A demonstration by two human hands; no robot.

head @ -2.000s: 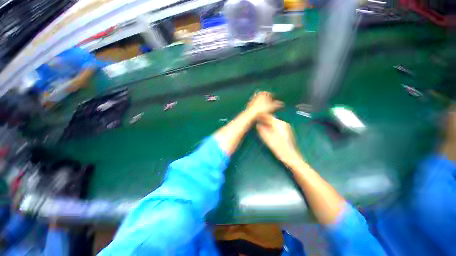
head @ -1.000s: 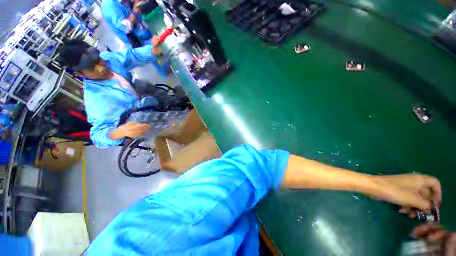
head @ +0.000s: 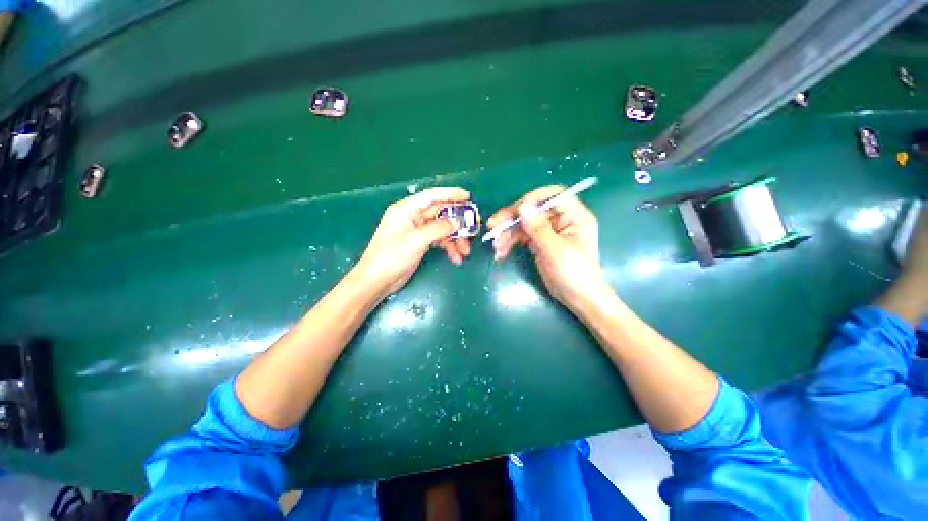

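My left hand (head: 415, 232) holds a small rounded watch case housing (head: 463, 219) with a dark shiny rim and pale inner parts, between thumb and fingers above the green belt. My right hand (head: 555, 236) holds slim whitish tweezers (head: 555, 200), slanting from upper right down to lower left. Their lower-left tip is just right of the housing, apart from it. Whether the tool is tweezers or a pen-like tool is hard to tell. Both hands are bare and close together near the middle of the view.
Several similar housings lie spaced on the green belt (head: 244, 265). A solder wire spool (head: 748, 219) stands at right, below a slanting grey metal post (head: 778, 87). A black parts tray (head: 31, 163) is at far left, a black fixture (head: 25, 397) below it. A neighbour's arm (head: 875, 346) is at right.
The view has swung back from the left side, where a seated person and boxes showed. Both my hands are now fully in view, with the housing and white tool clear.
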